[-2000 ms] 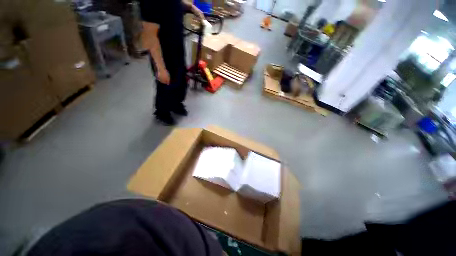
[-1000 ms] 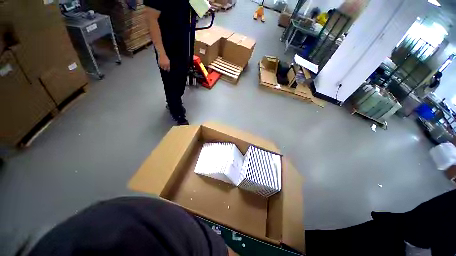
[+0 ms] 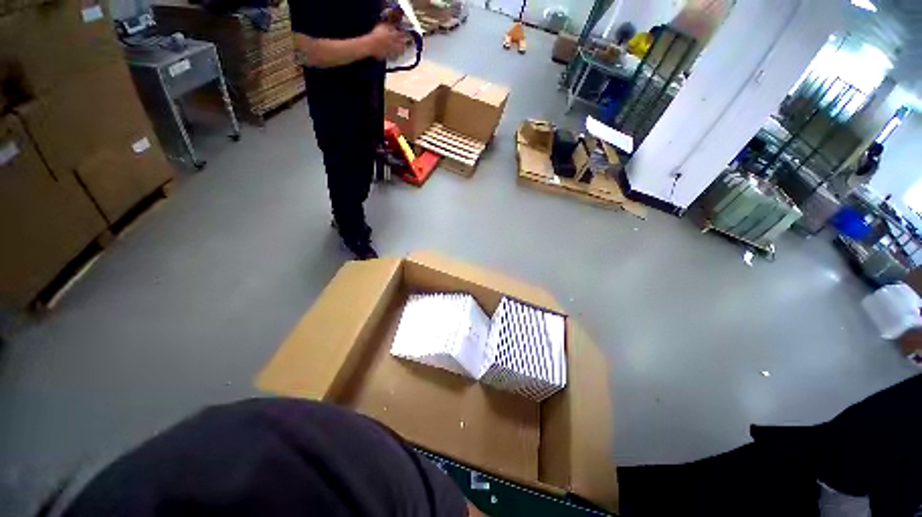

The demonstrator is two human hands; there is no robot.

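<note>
An open brown shipping carton [image 3: 445,401] stands in front of me with its flaps out. Two stacks of thin white packs lie side by side at its far end: the left stack [image 3: 438,329] looks mostly plain white, the right stack [image 3: 527,348] shows its edges as dark and white stripes. A few tiny pale scraps lie on the carton floor. Neither of my hands can be made out; a dark rounded sleeve or shoulder covers the bottom left, and a small bit of skin shows at the bottom edge.
A strip of green table [image 3: 505,497] shows at the bottom. A person in dark clothes [image 3: 342,121] stands beyond the carton, near a red pallet jack [image 3: 412,162]. Stacked cartons [image 3: 76,151] stand at the left, a white pillar [image 3: 708,111] at the right. Dark clothing fills the lower right.
The standing person's hands are now raised in front of the body, holding something pale. The view has shifted slightly. The carton and its stacks look unchanged.
</note>
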